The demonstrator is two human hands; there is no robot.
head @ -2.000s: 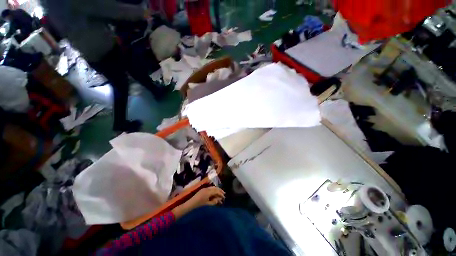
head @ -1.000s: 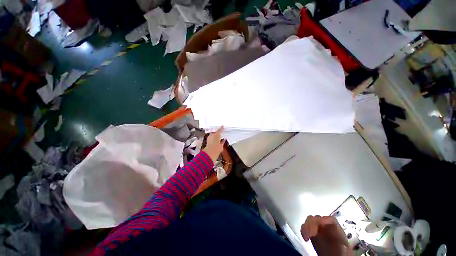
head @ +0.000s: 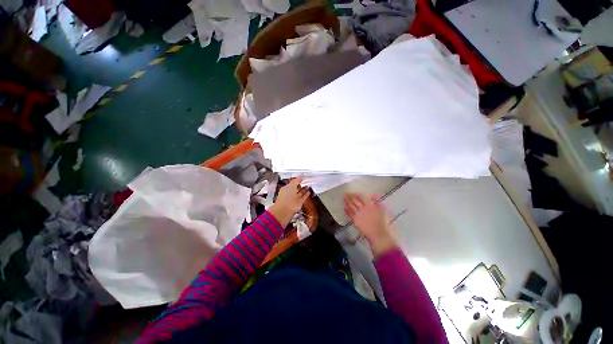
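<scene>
A large stack of white fabric panels (head: 383, 114) lies fanned out across the far end of the machine table. My left hand (head: 290, 200) is at the stack's near left edge, fingertips touching or just under it; whether they pinch a layer is not clear. My right hand (head: 368, 216) is empty, slightly blurred, fingers spread over the table top just below the stack. A loose white panel (head: 168, 235) lies over the orange crate's left side.
The orange crate (head: 225, 156) holds scraps. Behind it stands a brown box (head: 252, 50) with white pieces. The cream machine table (head: 457, 215) has a lit machine head (head: 507, 314) and white spools (head: 561, 316) at lower right. A red-edged bin (head: 430, 20) is at the back.
My right hand has moved from the machine head at lower right up and left to the table near the stack. My left hand has reached from my lap to the stack's edge.
</scene>
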